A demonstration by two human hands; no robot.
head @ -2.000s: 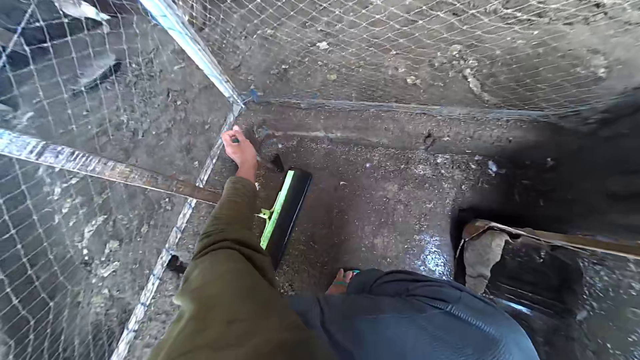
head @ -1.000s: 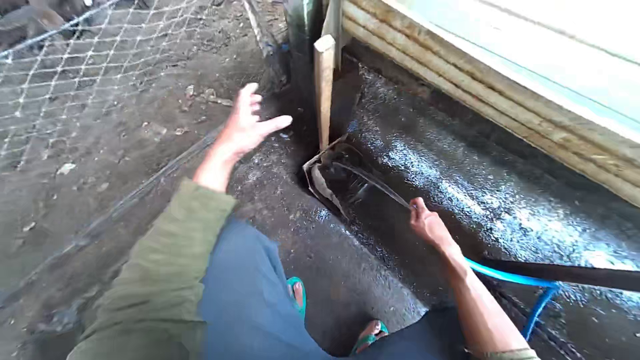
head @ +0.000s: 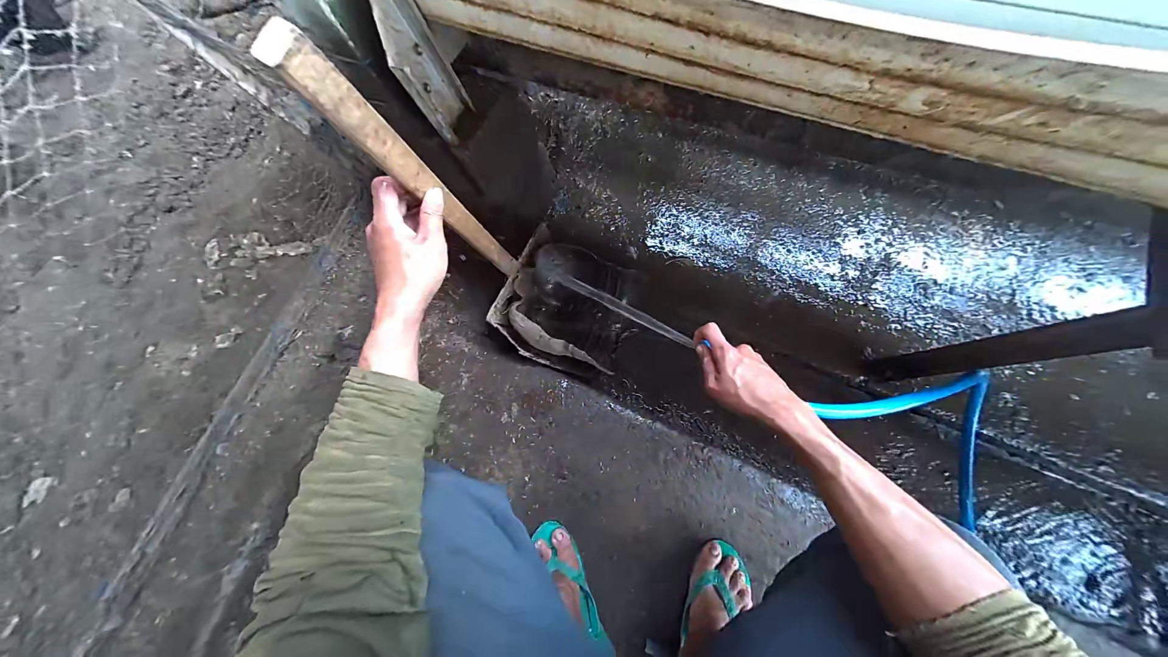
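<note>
My left hand (head: 408, 239) grips the wooden handle (head: 392, 151) of a scoop or dustpan, thumb and fingers around its lower half. The handle slants down to a worn, dirty pan (head: 547, 333) lying on the wet floor. My right hand (head: 744, 372) is closed around the end of a blue hose (head: 899, 401). From the hose a stream of water (head: 625, 308) runs to the left and strikes the inside of the pan near the foot of the handle. The hose trails away to the right behind my wrist.
A rusty ribbed metal edge (head: 821, 87) runs across the top right. A dark bar (head: 1022, 342) crosses at the right. White netting (head: 46, 119) hangs at the upper left beside rough dirt ground. My feet in green flip-flops stand on wet concrete below.
My left hand, open in the air one second ago, now holds the wooden handle, which leans further left. My right hand still aims the water at the pan. The view has shifted strongly since two seconds ago.
</note>
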